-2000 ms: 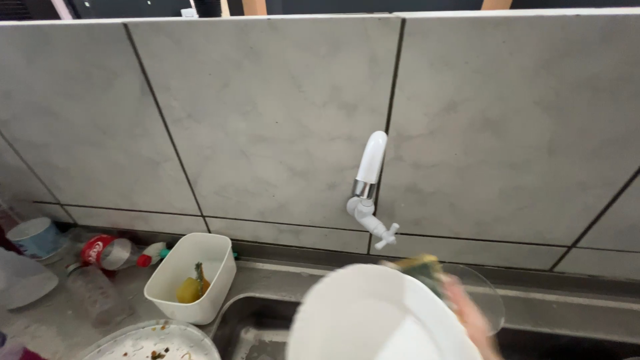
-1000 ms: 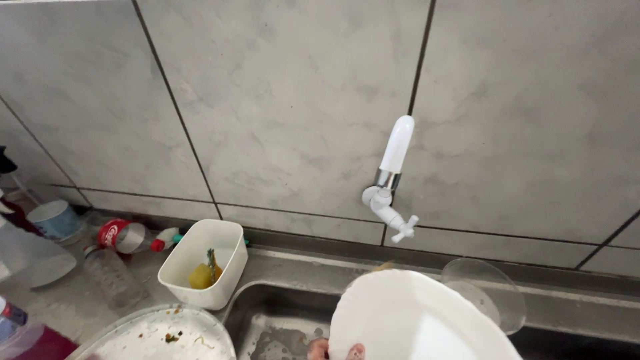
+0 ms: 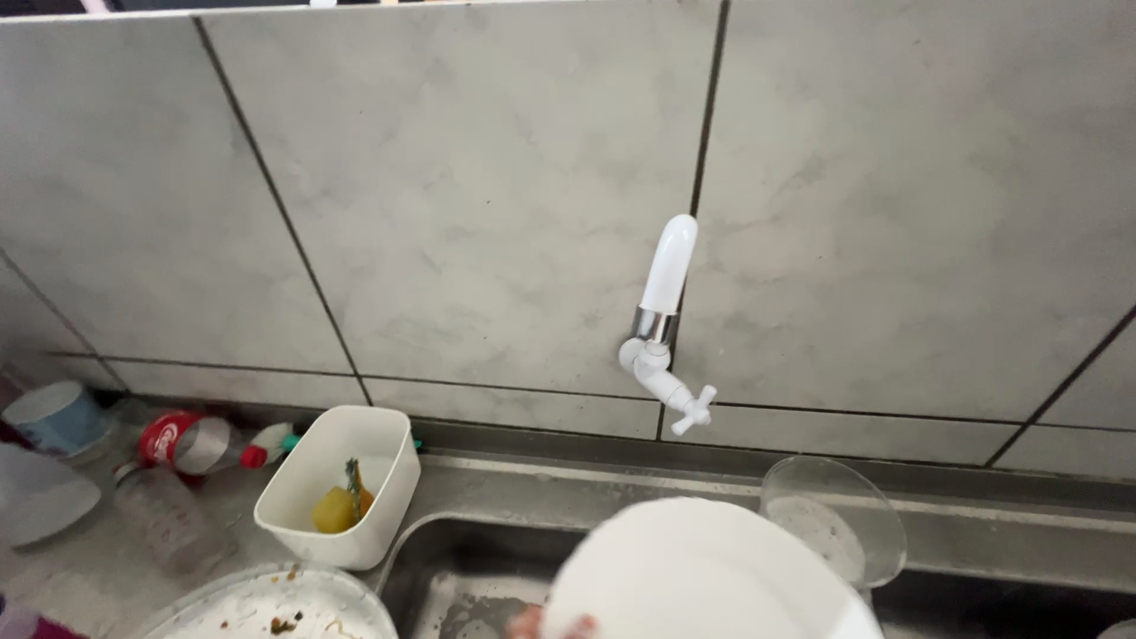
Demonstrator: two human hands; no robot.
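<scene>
A white plate (image 3: 710,568) is tilted over the steel sink (image 3: 479,532) at the bottom of the view. My left hand (image 3: 550,623) grips its lower left edge, with only fingertips showing. The right hand is not visible. Above the sink, a white tap (image 3: 670,275) with a cross handle comes out of the tiled wall. Behind the plate, to its right, a clear glass dish (image 3: 834,524) rests by the back ledge. Left of the sink stands a white plastic tub (image 3: 342,550) with a yellow sponge (image 3: 335,510) inside.
A white lid or platter with food scraps (image 3: 275,608) lies at the lower left. Beyond it are a plastic bottle with a red label (image 3: 182,441), another clear bottle (image 3: 169,519), a blue and white cup (image 3: 58,417) and a white container (image 3: 40,497).
The sponge held against the plate's far edge two seconds ago no longer shows there, nor does the hand at the plate's right. Fingertips have come into view at the plate's lower left.
</scene>
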